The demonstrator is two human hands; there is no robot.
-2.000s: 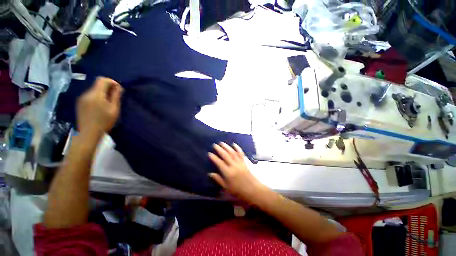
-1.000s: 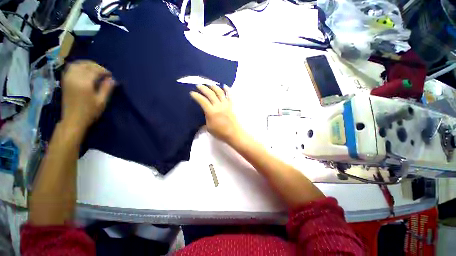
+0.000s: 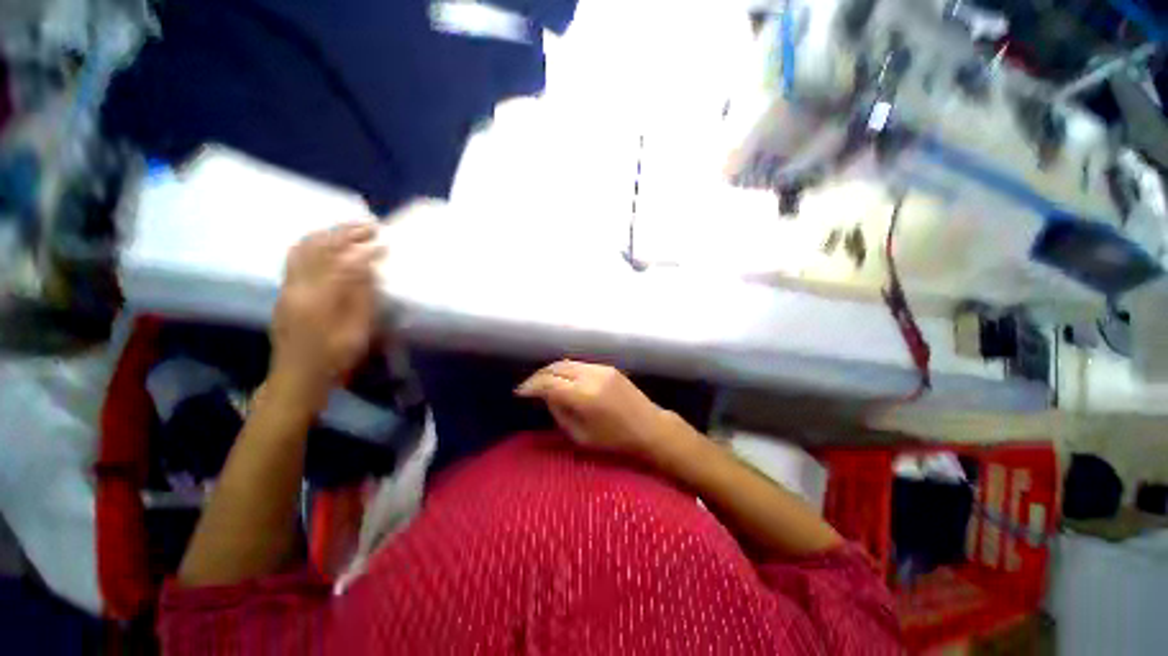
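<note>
Dark navy cut cloth [image 3: 256,109] lies on the white table [image 3: 551,301] at the upper left. My left hand [image 3: 328,305] is at the table's front edge below that cloth, its fingers bent and blurred; whether it holds anything is unclear. My right hand [image 3: 597,405] is below the table edge, over my lap, with its fingers curled beside dark cloth [image 3: 477,400]; I cannot tell if it grips the cloth. The sewing machine [image 3: 954,173] is blurred at the upper right.
Red-handled snips [image 3: 906,320] lie on the table right of the needle area. A small black box [image 3: 1005,338] is at the table's right end. A red basket [image 3: 1025,513] with dark cloth is at the lower right. Another red basket [image 3: 122,500] is under the table at left.
The view has tilted down towards my lap. Both hands have left the navy cloth: the left came to the table's front edge, the right down over my lap.
</note>
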